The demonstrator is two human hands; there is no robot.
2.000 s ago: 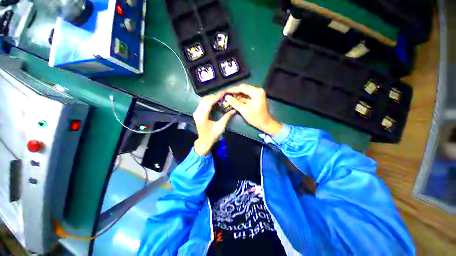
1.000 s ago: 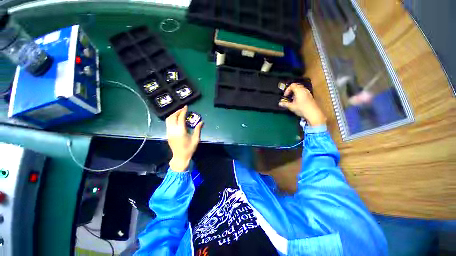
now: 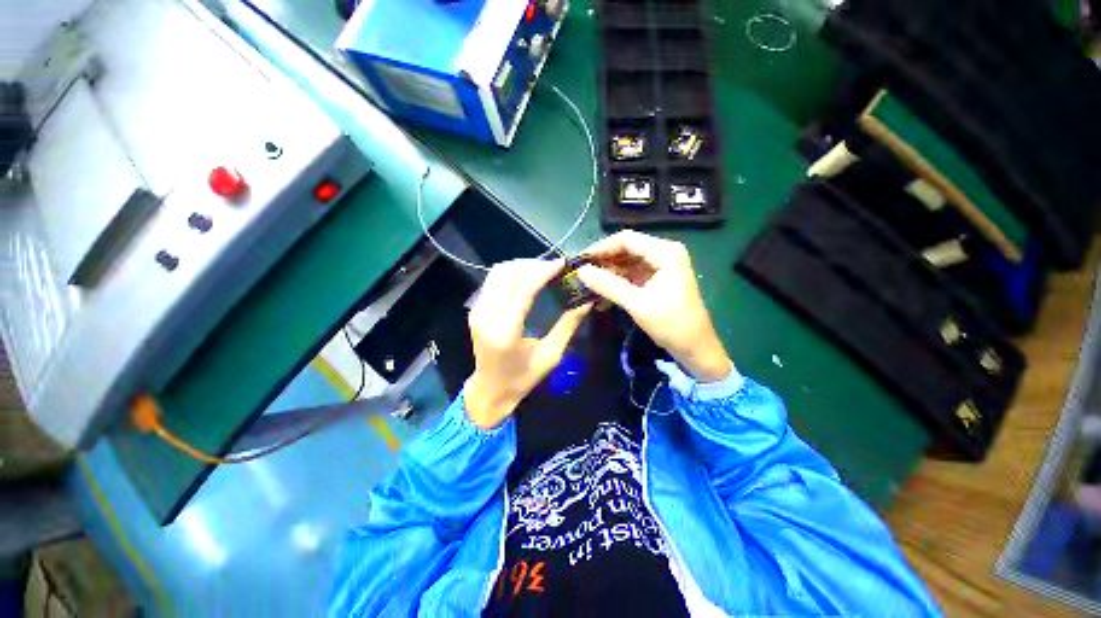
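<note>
My left hand and my right hand meet in front of my chest. Between their fingertips they hold a small dark module with a gold-coloured face, partly hidden by the fingers. The narrow black tray lies ahead of my hands, with several modules in its nearest pockets, one of them here. The wider black tray lies to the right, with a few modules near its right end.
A blue box with knobs stands at the top, a thin clear tube looping from it. The white machine with red buttons is at left. A green-topped block and stacked black trays are at upper right.
My right hand has come back from the wider tray to my left hand, and both now hold the module. The view has turned towards the white machine.
</note>
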